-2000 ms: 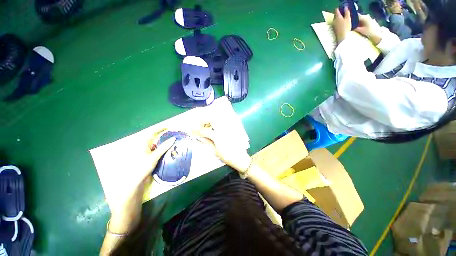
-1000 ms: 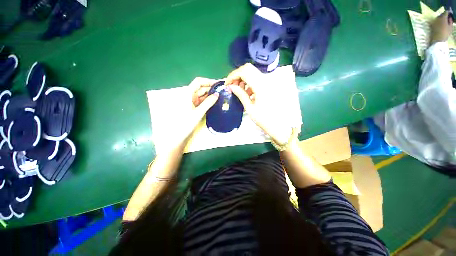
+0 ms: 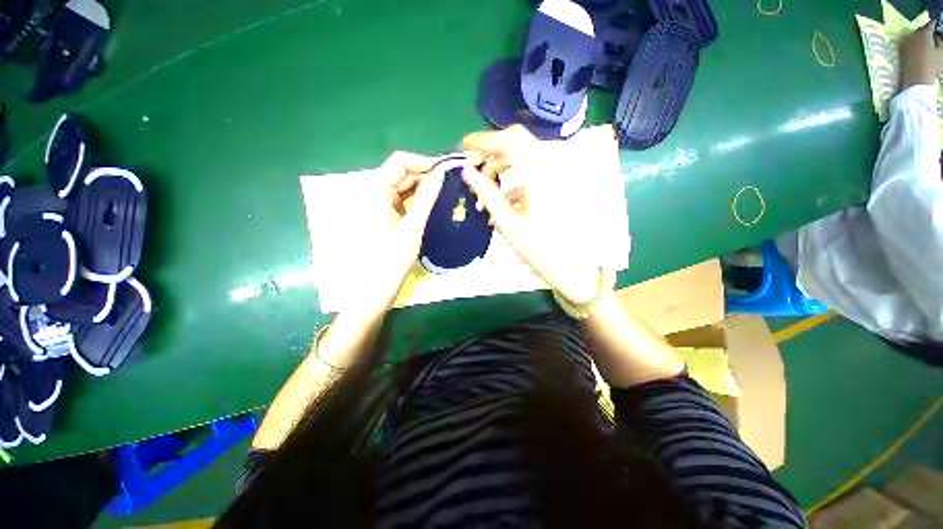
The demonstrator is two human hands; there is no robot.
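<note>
A navy oval pad (image 3: pixel 455 232) is held over white backing sheets (image 3: pixel 346 243) in front of me. It has a small gold mark near its middle and a white curved edge at its near end. My left hand (image 3: pixel 408 212) grips its left side and far end. My right hand (image 3: pixel 504 191) has its fingertips at the pad's far right end. The fingers cover part of the far end, and I cannot tell whether they hold anything small there.
Navy pads (image 3: pixel 112 222) with white arcs are piled at left. A grey-blue faced pad (image 3: pixel 558 64) lies among ribbed ones beyond the sheets. Yellow ovals mark the green bench (image 3: pixel 238 134). An open cardboard box (image 3: pixel 755 387), a blue stool (image 3: pixel 776 279) and another person's white sleeve (image 3: pixel 863 227) are at right.
Since two seconds ago the view has shifted, and both hands have closed in around the pad's far end. In the last second the pad has tilted slightly and the fingers have moved a little.
</note>
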